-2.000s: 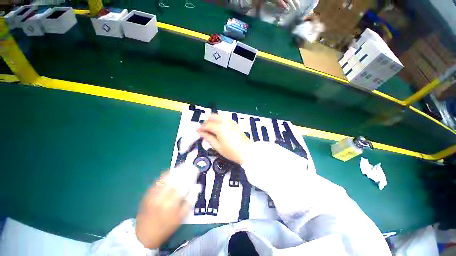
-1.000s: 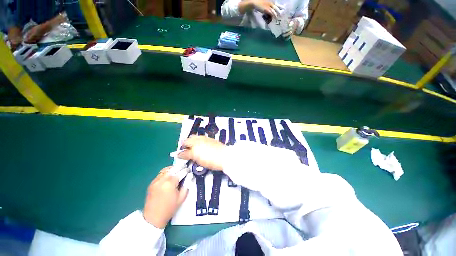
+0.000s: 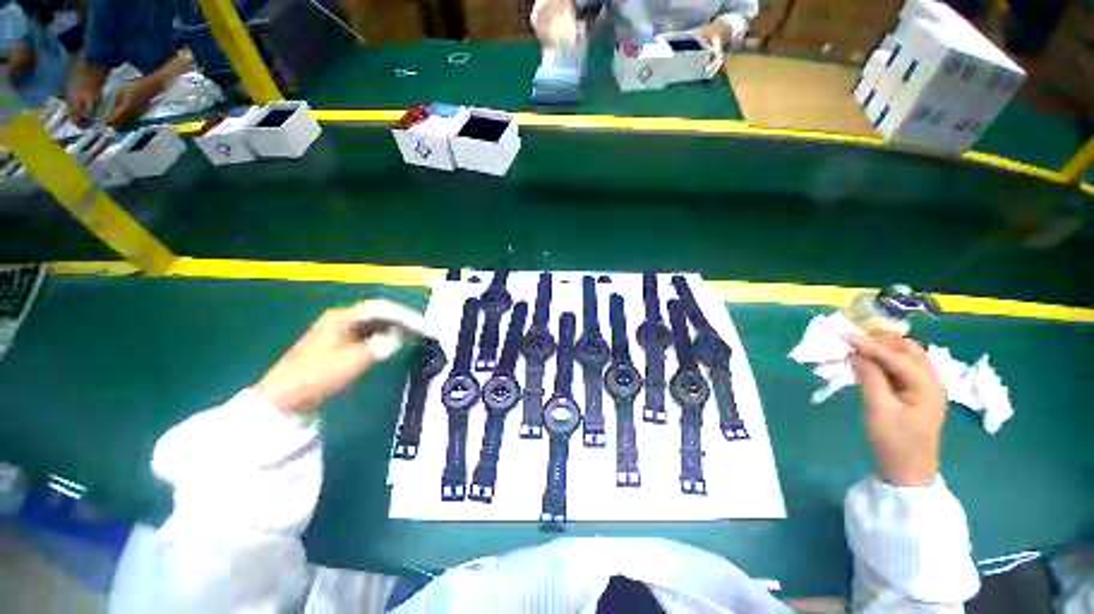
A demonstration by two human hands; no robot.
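Observation:
Several black watches lie in rows on a white sheet, straps stretched out, round heads mostly up. My left hand is off the sheet's upper left side, fingers closed on a white wipe that reaches toward the leftmost watch. Whether it touches that watch cannot be told. My right hand is right of the sheet and pinches another white wipe in front of the bottle, partly hiding it.
A crumpled wipe lies right of my right hand. A yellow rail runs behind the sheet. Open white boxes stand beyond it. Across the line are a person's hands at a box, a cardboard sheet and stacked boxes.
My hands have moved apart from over the watches: the left outward to the left, the right across to the bottle side, now holding a wipe. The watches are uncovered. The view has shifted.

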